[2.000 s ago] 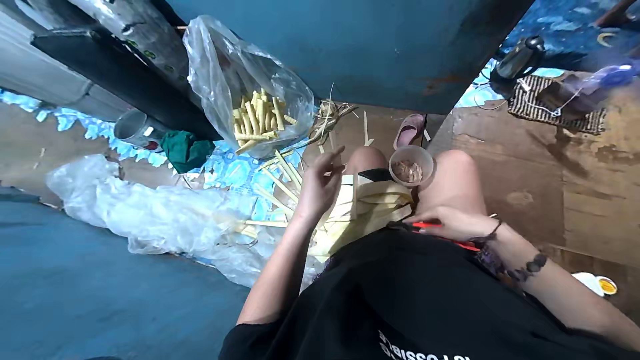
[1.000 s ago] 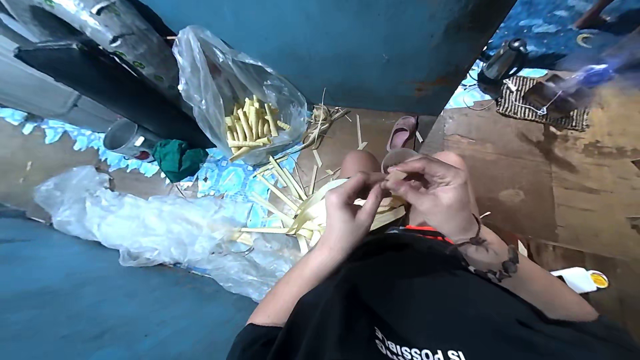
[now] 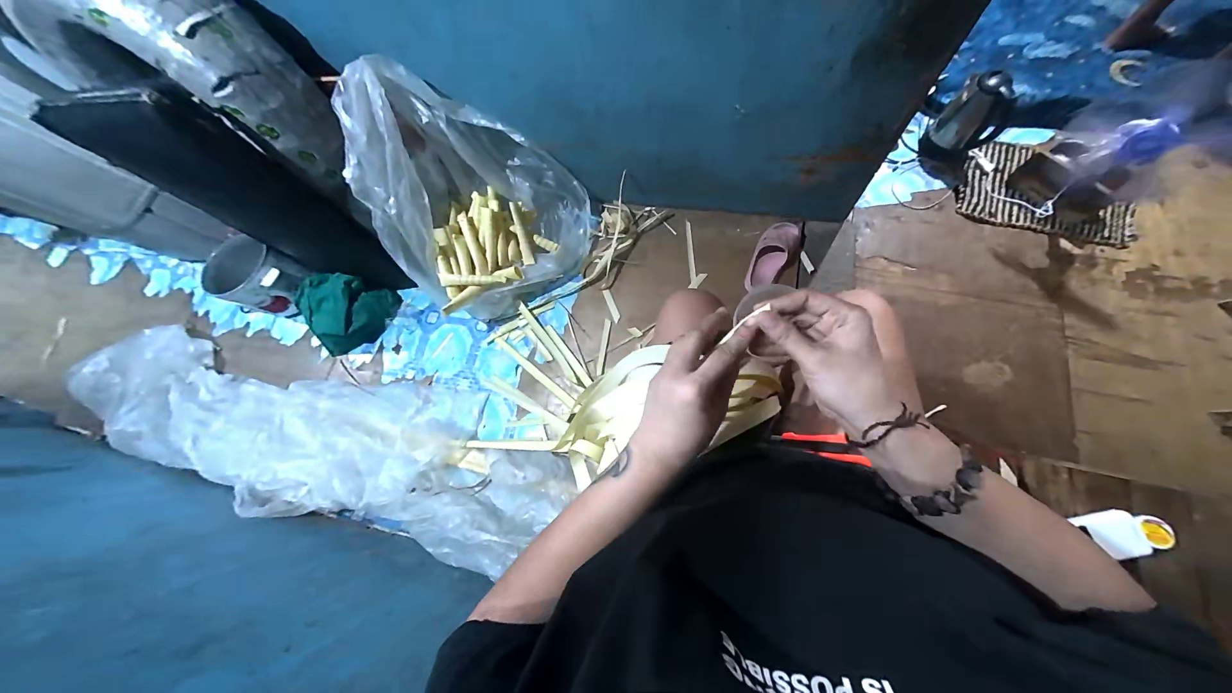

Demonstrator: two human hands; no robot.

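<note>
Over my lap, my left hand (image 3: 688, 390) and my right hand (image 3: 830, 356) meet at the fingertips. Both pinch a thin pale leaf strip (image 3: 747, 325) between them. Below and beside my left hand, a bundle of pale yellow-green leaf strips (image 3: 616, 404) lies across my lap, its ends fanned out to the left. A clear plastic tub (image 3: 760, 300) sits between my knees, mostly hidden behind my hands. An orange-red object (image 3: 828, 448) lies at my waist below my right wrist; its kind cannot be told.
Ahead to the left, a clear plastic bag (image 3: 385, 144) holds rolled leaf pieces (image 3: 481, 236). Crumpled plastic sheeting (image 3: 318, 443) and a green cloth (image 3: 345, 313) lie left. A pink shoe (image 3: 773, 252) is beyond my knees. A kettle (image 3: 972, 120) stands far right; a white bottle (image 3: 1112, 532) lies right.
Two seconds ago my left hand was raised apart and my right hand was at the orange-red object. Both hands have come together above my lap, now with a thin strip between the fingers.
</note>
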